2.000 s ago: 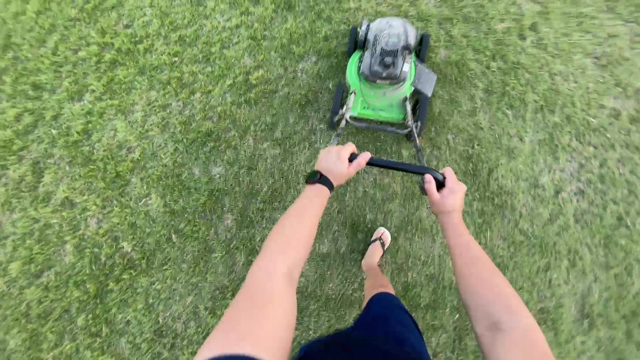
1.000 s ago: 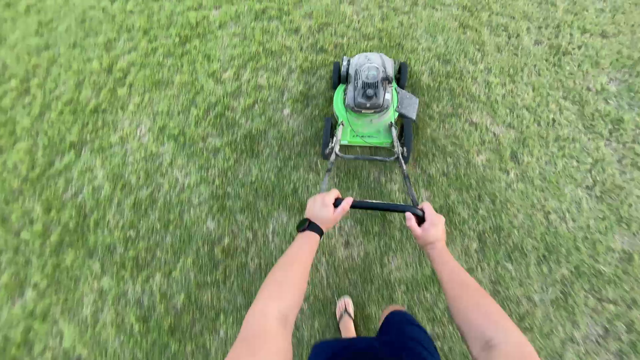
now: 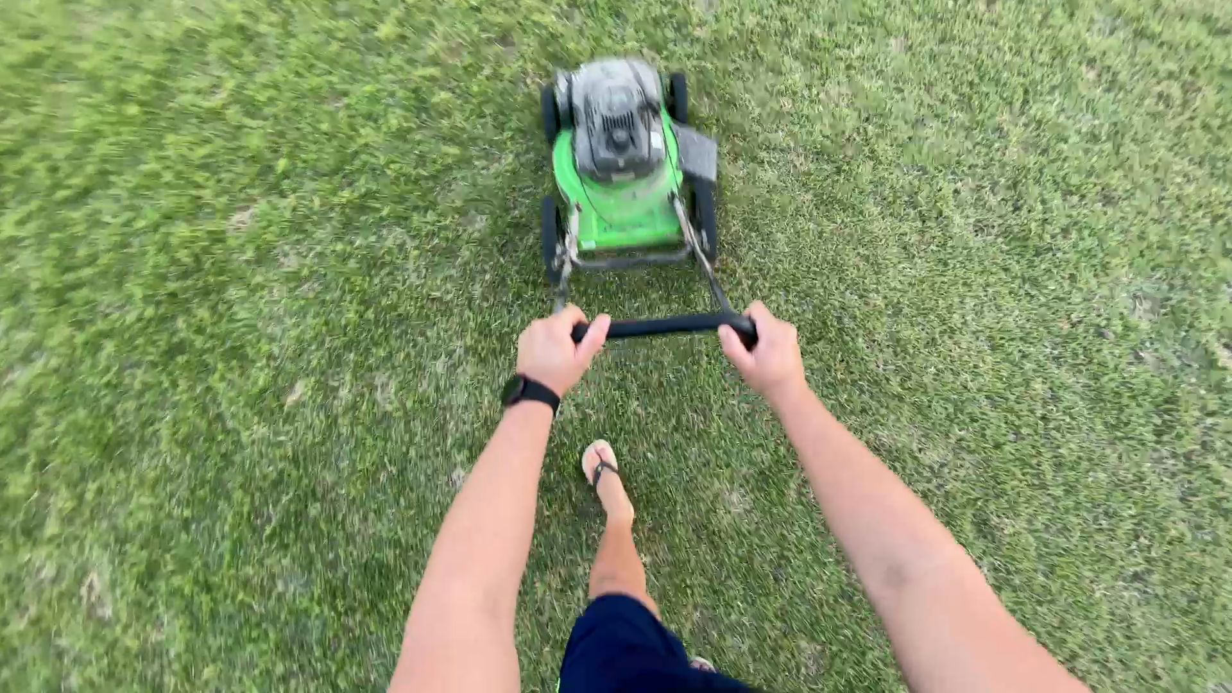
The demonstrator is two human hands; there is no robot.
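A green walk-behind lawn mower (image 3: pixel 626 207) with a dusty grey and black engine (image 3: pixel 618 120) stands on the grass ahead of me. Its black padded handlebar (image 3: pixel 664 326) crosses in front of my body. My left hand (image 3: pixel 558 348), with a black watch (image 3: pixel 529 392) on the wrist, grips the bar's left end. Around the right end my right hand (image 3: pixel 765 351) is closed, its thumb lying on the bar. Metal handle tubes run from the bar down to the deck. A grey discharge flap (image 3: pixel 695 152) sticks out at the deck's right side.
Grass (image 3: pixel 962 289) surrounds the mower on all sides, taller and brighter at the left, shorter at the right. Below the bar, one foot in a flip-flop (image 3: pixel 600 462) is stretched forward; the other shows only slightly beside my dark blue shorts (image 3: pixel 630 650).
Both hands have kept their hold on the handlebar. The foot in front has swung further forward since one second ago, and the view has shifted over the grass.
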